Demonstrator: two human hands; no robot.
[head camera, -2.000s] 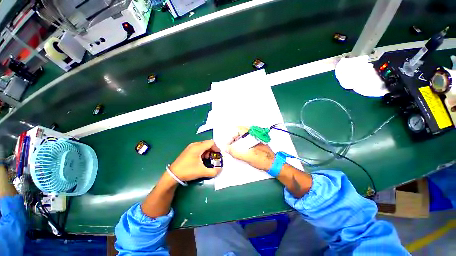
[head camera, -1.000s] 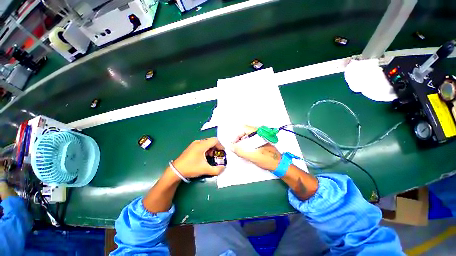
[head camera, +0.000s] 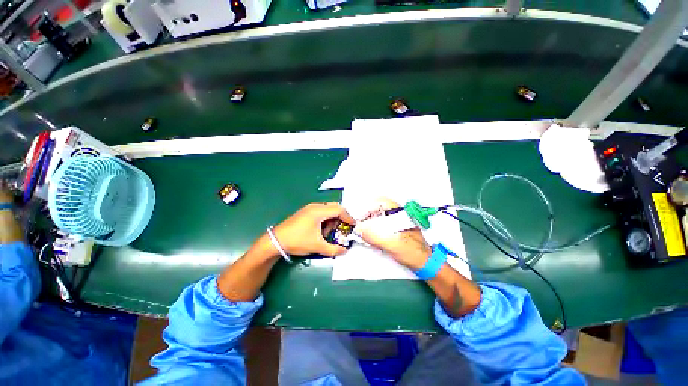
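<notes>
My left hand (head camera: 308, 231) holds a small black electronic unit (head camera: 341, 232) with gold and white details between thumb and fingers, over the left edge of the white paper (head camera: 400, 166). My right hand (head camera: 396, 241) holds a whitish dispensing syringe (head camera: 391, 224) like a pen. Its bright green adapter (head camera: 419, 214) points right and joins a clear hose. The syringe's front end is at the unit, but fingers partly hide it, so I cannot tell whether it touches. Another unit (head camera: 230, 194) lies on the bench to the left.
Units lie spaced on the green belt (head camera: 317, 75) beyond the pale rail (head camera: 249, 143). A light blue fan (head camera: 102, 200) stands left. Clear hose (head camera: 553, 219) loops right, near a black controller (head camera: 641, 203) and white cloth (head camera: 571, 157). Another person's sleeve (head camera: 19, 279) shows at far left.
My right hand with the syringe has moved in against the unit and my left hand. The whole view has tilted and shifted. The unit is still in my left hand.
</notes>
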